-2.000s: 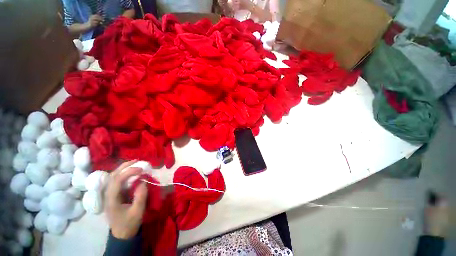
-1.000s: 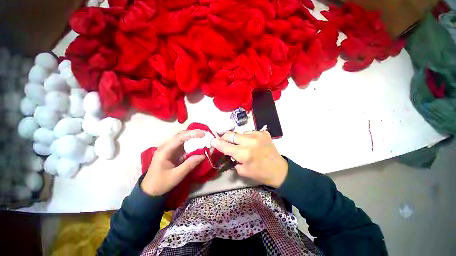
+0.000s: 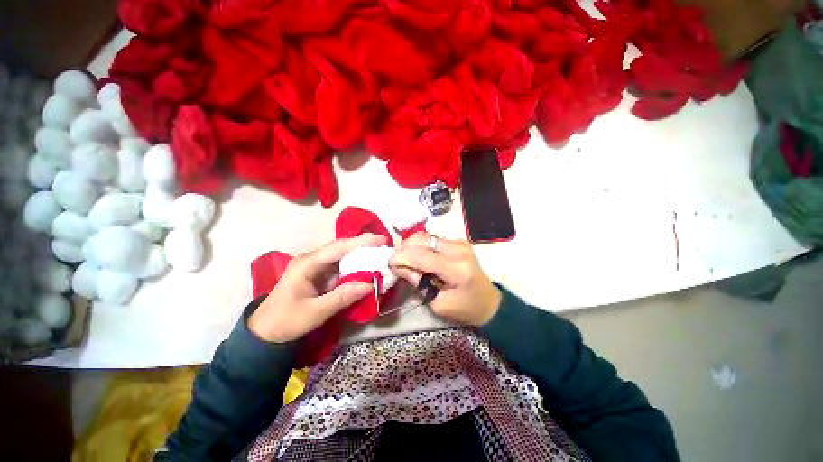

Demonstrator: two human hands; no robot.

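My left hand (image 3: 309,293) holds a white pompom (image 3: 365,260) against a red plush piece (image 3: 363,223) at the table's front edge. My right hand (image 3: 451,278) is at the pompom's right side, fingertips pinched together against it; a needle cannot be made out. A small dark tool (image 3: 429,287) is tucked in my right palm. A pale thread (image 3: 395,311) loops below the pompom between my hands. Parts of the red plush show above, below and left of my left hand.
A large heap of red plush pieces (image 3: 361,81) lies across the back. Loose white pompoms (image 3: 117,212) cluster at left. A phone (image 3: 487,196) and a small metallic object (image 3: 437,198) lie beyond my right hand. A green sack (image 3: 790,135) stands at right, a yellow bag (image 3: 135,420) below left.
Since two seconds ago, my right hand has come from the far right to the pompom, and my left hand has moved from beside the pompom cluster to front centre. Over the last second, both stay there.
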